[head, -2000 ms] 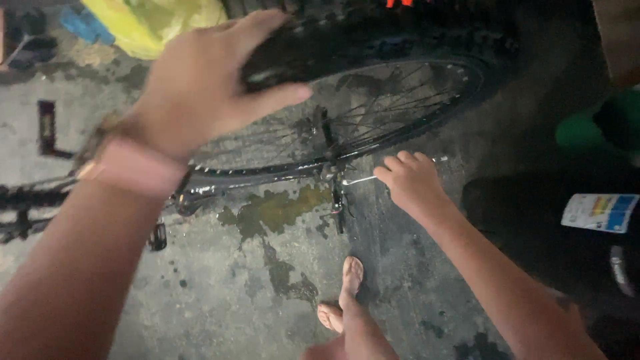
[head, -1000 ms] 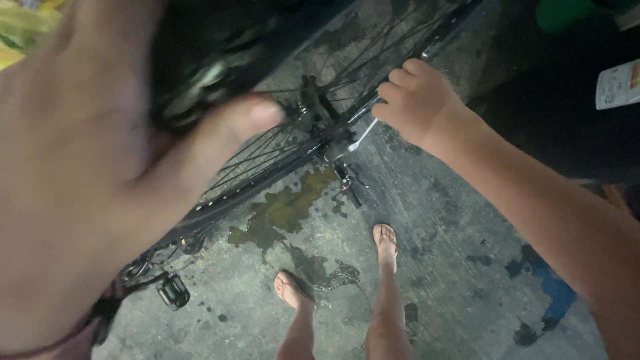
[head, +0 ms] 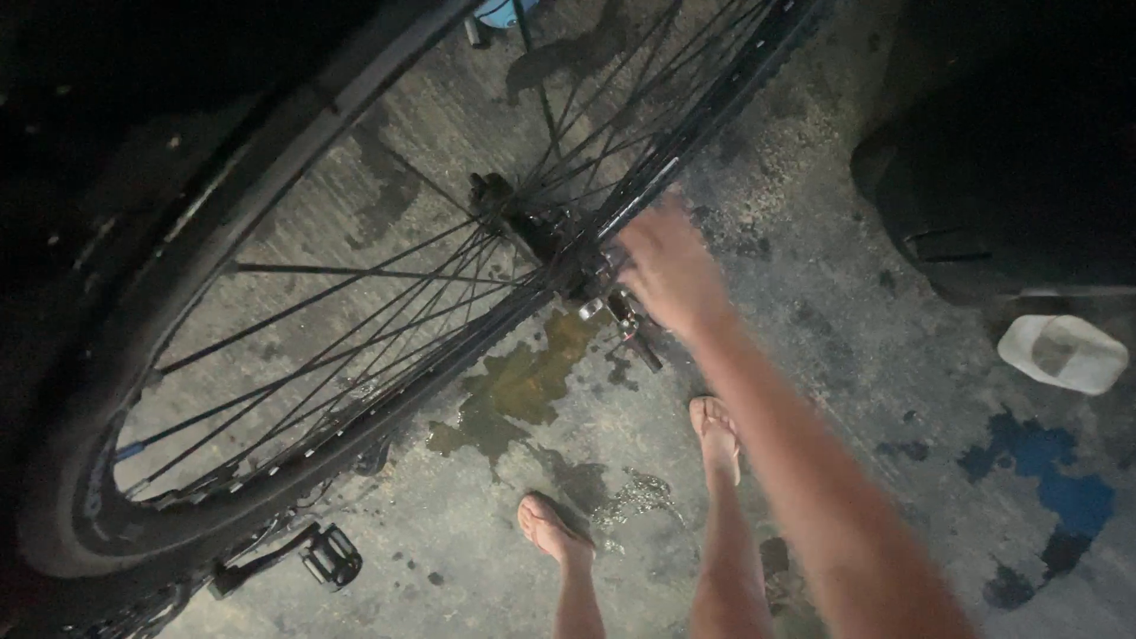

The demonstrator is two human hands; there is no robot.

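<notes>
A large spoked bicycle wheel (head: 444,351) with a dark tire fills the left and middle of the view. My right hand (head: 670,266) reaches in from the lower right and is at the near side of the wheel by the hub (head: 528,231); it is blurred, and whether its fingers hold anything cannot be told. Just below the hand, metal parts with a small dark lever (head: 643,346) stick out from the axle area. A black pedal (head: 330,557) shows at the lower left. My left hand is out of view.
Wet concrete floor (head: 479,550) lies beneath, with a yellowish puddle (head: 524,377) and a blue patch (head: 1047,470). My feet in flip-flops stand below the wheel. A white plastic container (head: 1062,353) lies at the right, beside a large dark object (head: 1003,160). Something light blue (head: 504,11) shows at the top.
My left hand, large in the view a second ago, has gone out of frame. The thin white stick seen in my right hand earlier does not show now. The view is closer on the wheel.
</notes>
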